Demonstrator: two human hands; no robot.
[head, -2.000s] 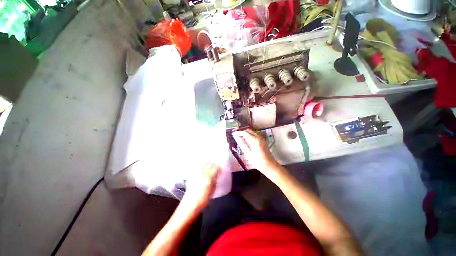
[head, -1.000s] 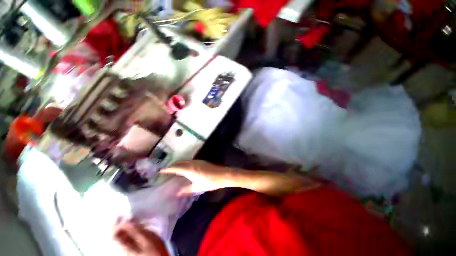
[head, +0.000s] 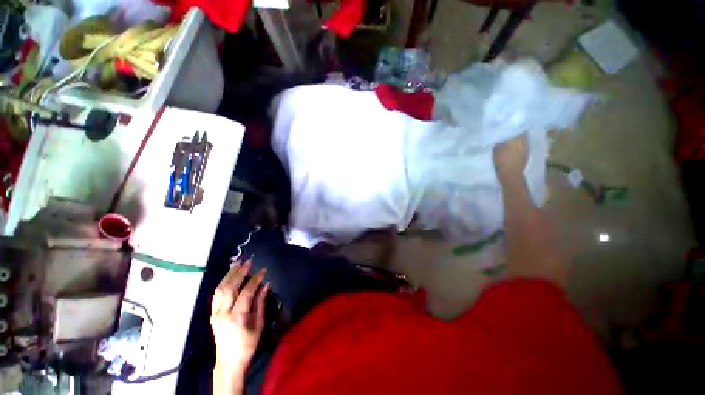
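Note:
My left hand (head: 238, 308) is palm down over the dark cloth of my lap, beside the table's front edge. Its fingers are a little apart and hold nothing that I can see; a thin white thread lies by the fingertips. My right hand (head: 511, 154) is stretched far out to the right, at a thin white fabric piece (head: 529, 100) whose folds cover the fingertips. The large white cloth pile (head: 348, 162) lies between the table and my right hand.
The overlock machine (head: 69, 270) is at the left edge, partly cut off. The white table (head: 182, 239) carries small metal tools (head: 188, 171) and a pink-red ring (head: 115, 227). Red fabric (head: 406, 101) lies on the pile. A tray (head: 158, 85) holds yellow-tan strips.
The view has swung right. My right hand has moved from the machine's front out to the pile's far side with white fabric. My left hand has left the cloth by the machine.

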